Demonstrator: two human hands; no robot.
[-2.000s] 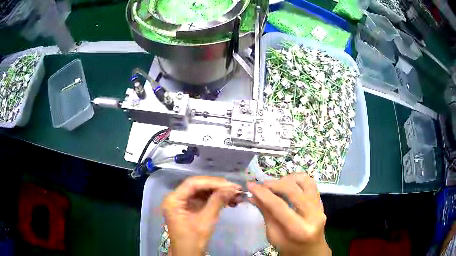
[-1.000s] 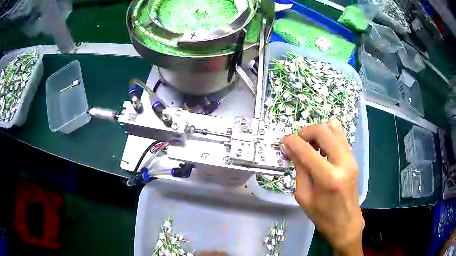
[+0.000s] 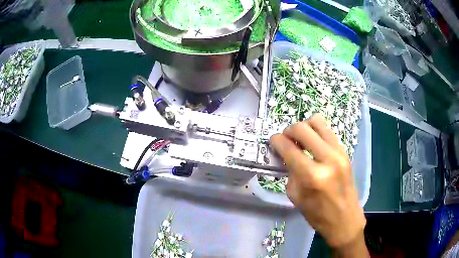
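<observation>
My right hand is at the right end of the machine, its thumb and fingertips pinched together at the silver screwed nest block. Whatever is between the fingertips is hidden, so I cannot tell if a part is held. My left hand is out of the picture. The silver cylinder with its push rod lies level to the left of the nest. The near translucent tray lies in front of the machine with two small piles of white-headed, green-stemmed parts.
The steel bowl feeder stands behind the machine. A tub heaped with parts is at the right, a blue tray behind it. A small clear box and another parts tub are at the left. Hoses hang at the base.
Both hands were together over the near tray. Then my left hand went out of view and my right hand went up to the machine. It has since moved slightly left, closer over the nest.
</observation>
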